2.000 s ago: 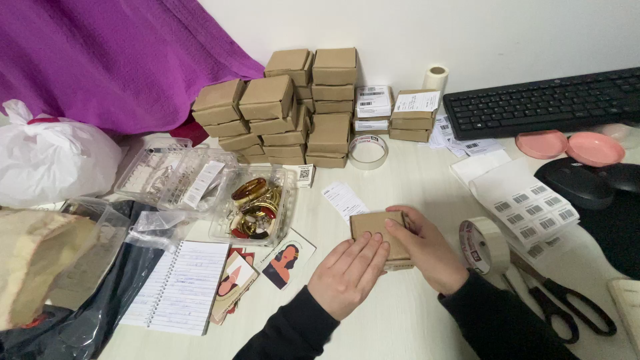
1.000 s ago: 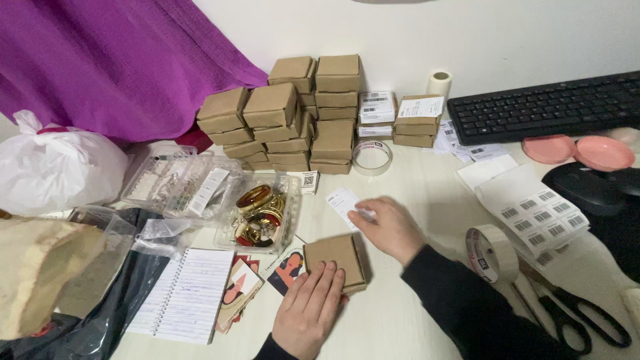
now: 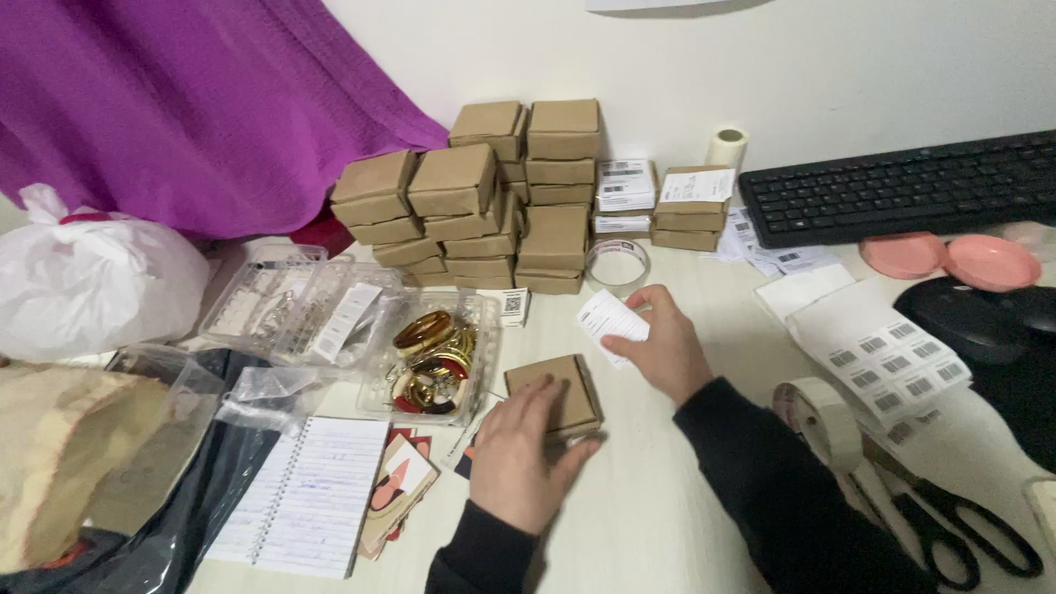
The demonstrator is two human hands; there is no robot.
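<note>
My left hand (image 3: 524, 454) lies on a small brown cardboard box (image 3: 569, 388), its fingers over the box's left and near part. Between the thumb and fingers of my right hand (image 3: 660, 342) is a white printed paper slip (image 3: 609, 323), tilted just above the table. Behind the slip a roll of clear tape (image 3: 617, 266) stands near the stacked boxes. A clear plastic tray (image 3: 488, 363) of gold, red and brown bangles (image 3: 433, 363) sits left of the box. An illustrated card (image 3: 462, 445) is partly hidden under my left hand.
Stacked cardboard boxes (image 3: 557, 239) and labelled boxes (image 3: 691, 210) line the wall. A spiral notebook (image 3: 313, 495) and cards (image 3: 404, 487) lie near left. On the right are a keyboard (image 3: 899, 186), barcode label sheets (image 3: 891, 355), a tape roll (image 3: 817, 422), black scissors (image 3: 940, 528) and a mouse (image 3: 949, 318).
Both hands were on the box two seconds ago. The box has moved left under my left hand, while my right hand has let go of it, reached to the slip and lifted it.
</note>
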